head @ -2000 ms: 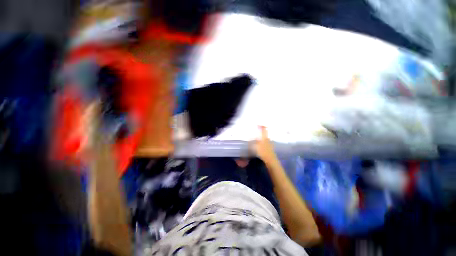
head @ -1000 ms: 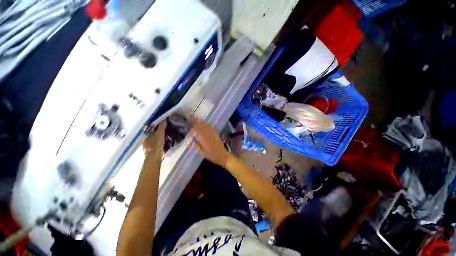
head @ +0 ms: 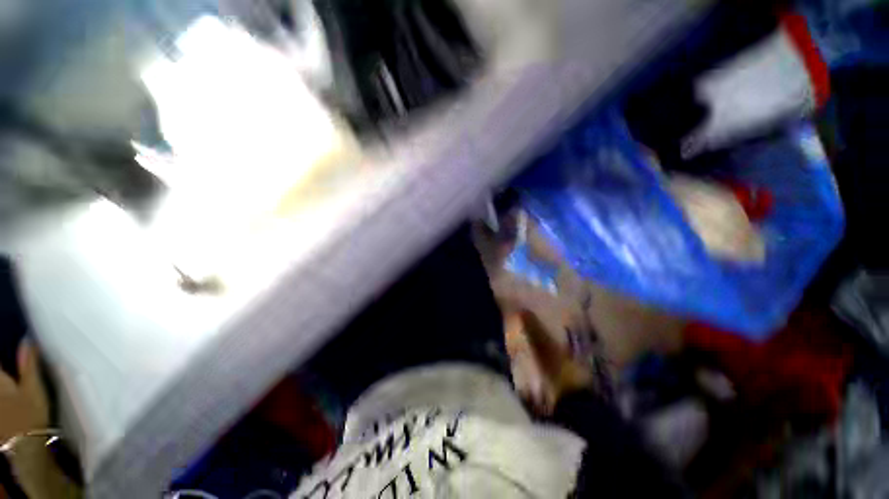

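Note:
The view is strongly blurred. My left hand (head: 24, 390) is at the far left rim, beside the white table's left end, partly cut off, with a thin bracelet at the wrist. My right hand (head: 531, 356) is low, right of my light printed shirt, below the table's front edge; its fingers are unclear. Whether either hand holds anything cannot be told. A dark, shiny piece, possibly black fabric (head: 400, 58), shows at the top on or behind the table (head: 107, 322). A small dark thing (head: 200, 283) lies on the tabletop.
The table's grey front edge (head: 341, 263) runs diagonally from lower left to upper right. A blue crate (head: 634, 234) with dark, white and red items stands below it at the right. Red material (head: 780, 370) lies beyond. An overexposed white area (head: 234, 117) hides detail at upper left.
The view has swung, and the sewing machine head is no longer recognisable. Both hands have left the needle area: my left is at the left rim, my right is down beside my body.

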